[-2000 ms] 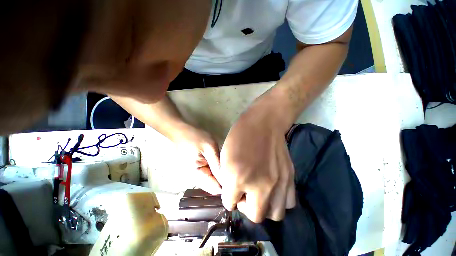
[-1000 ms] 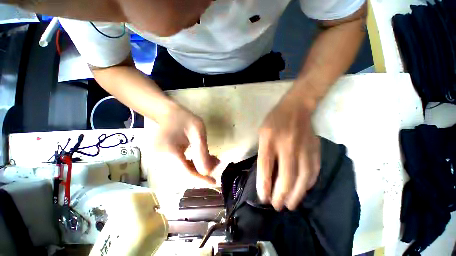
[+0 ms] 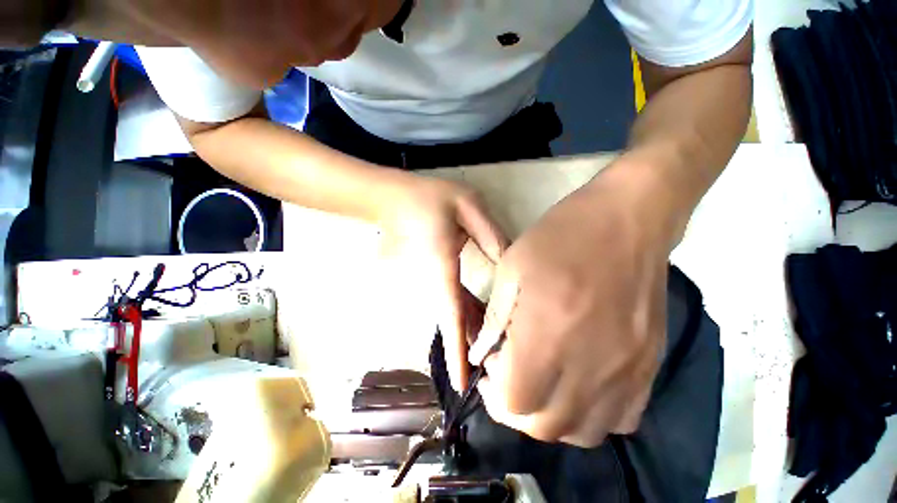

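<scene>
Black fabric workpiece (image 3: pixel 679 393) lies on the tabletop, right of the needle area, under my left hand. My left hand (image 3: pixel 585 314), on the picture's right, is closed with its fingertips pinching a black fabric edge. My right hand (image 3: pixel 443 255), on the picture's left, reaches down beside it. Its fingers are extended at a narrow black strip (image 3: pixel 442 365), thumb apart; its grip is partly hidden. The strip and edge run down to the presser foot area (image 3: pixel 452 442). The cream sewing machine head (image 3: pixel 261 437) is at bottom left.
Red-handled snips (image 3: pixel 128 359) lie on the machine at left, near loose black cord (image 3: pixel 202 280). Brownish metal slats (image 3: pixel 393 403) are left of the foot. Dark fabric piles (image 3: pixel 846 354) stand along the right edge. The wearer's head and torso show at top.
My right hand has moved right and down to the fabric edge beside my left hand. My left hand has closed on the edge. The narrow strip now stands up near the foot.
</scene>
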